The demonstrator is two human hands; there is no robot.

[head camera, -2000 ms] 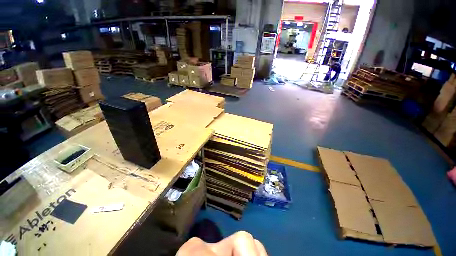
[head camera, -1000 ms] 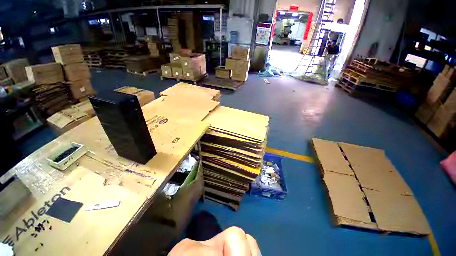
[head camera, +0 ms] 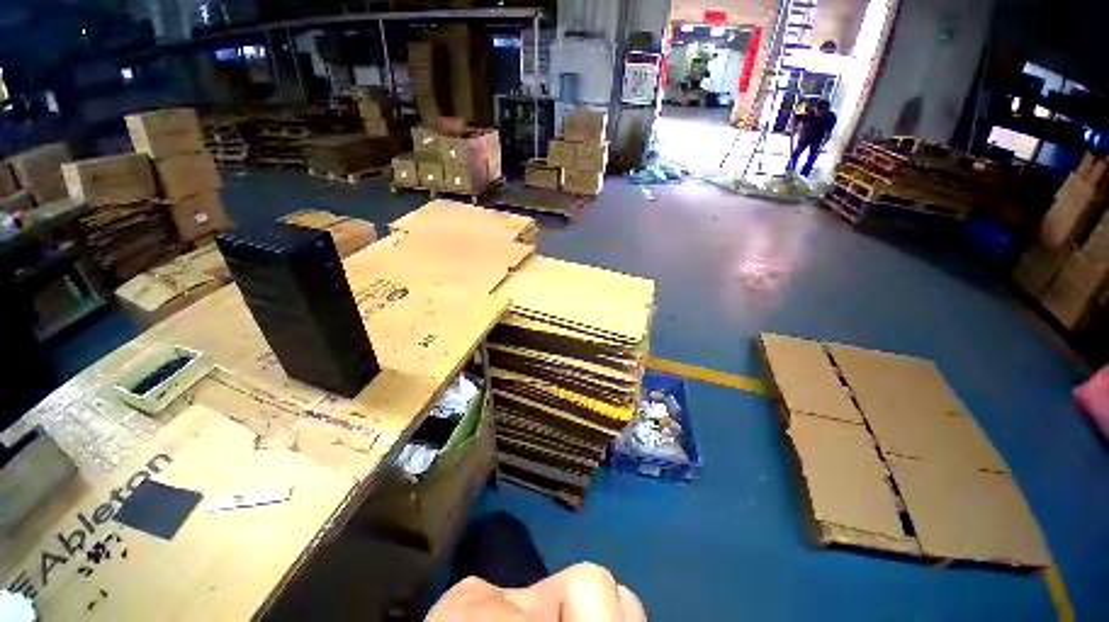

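Observation:
At the bottom edge, bare skin and knuckles of my hand or hands (head camera: 538,599) show, cut off by the frame. I cannot tell whether it is one hand or both together, nor what is held. Nearest in front is a bench covered with cardboard (head camera: 262,547) printed "Ableton". A tall black box or stack (head camera: 302,310) stands upright on it. A pale tray (head camera: 164,378) with dark contents, a dark flat square (head camera: 158,508), a thin white strip (head camera: 251,498) and small dark bits (head camera: 102,555) lie on the bench. No hand touches them.
An open carton with scraps (head camera: 452,456) is under the bench edge. Flattened cartons (head camera: 566,389) and a blue crate (head camera: 657,456) stand beside it. Flat cardboard (head camera: 900,456) lies on the right floor. A person (head camera: 811,136) is by the bright doorway ladder.
The view has tilted slightly down since the oldest frame. The person in the doorway is now upright and shows more clearly. The knuckles shifted slightly; the bench things have not moved.

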